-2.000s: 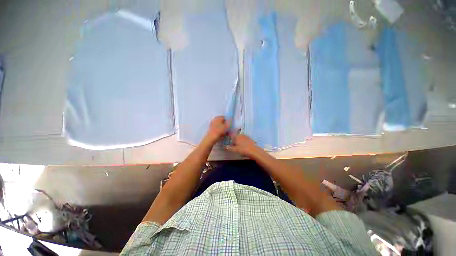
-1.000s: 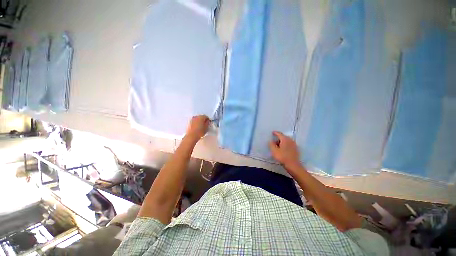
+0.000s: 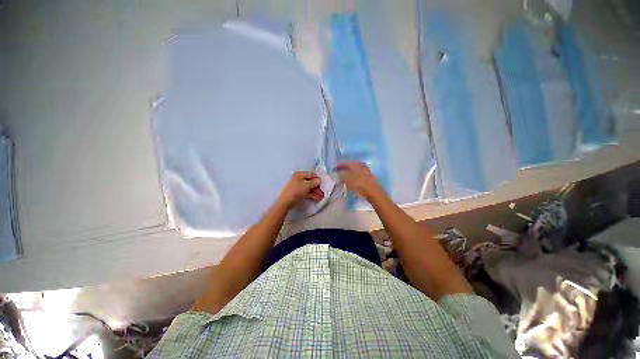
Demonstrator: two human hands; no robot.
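Observation:
A wide light-blue body panel stack [image 3: 238, 126] lies flat in front of me, its lower right corner lifted and folded. My left hand [image 3: 306, 189] pinches that lifted corner near the table's front edge. My right hand [image 3: 356, 177] is just right of the corner, over the lower end of the neighbouring panel; its fingertips are blurred and whether they hold fabric cannot be told. That neighbouring panel stack [image 3: 407, 133] carries a brighter blue folded strip [image 3: 358, 91] along its left side.
More panel stacks with bright blue folds [image 3: 456, 119] lie to the right on the pale table [image 3: 84, 168]. Another stack [image 3: 7, 196] shows at the far left edge. White scraps [image 3: 540, 10] lie at the back right. A heap of cloth and scraps [image 3: 554, 280] is below the table at right.
The view has turned back from the left. The body panel's lower right corner is now lifted in my left hand. My right hand has moved up close to it.

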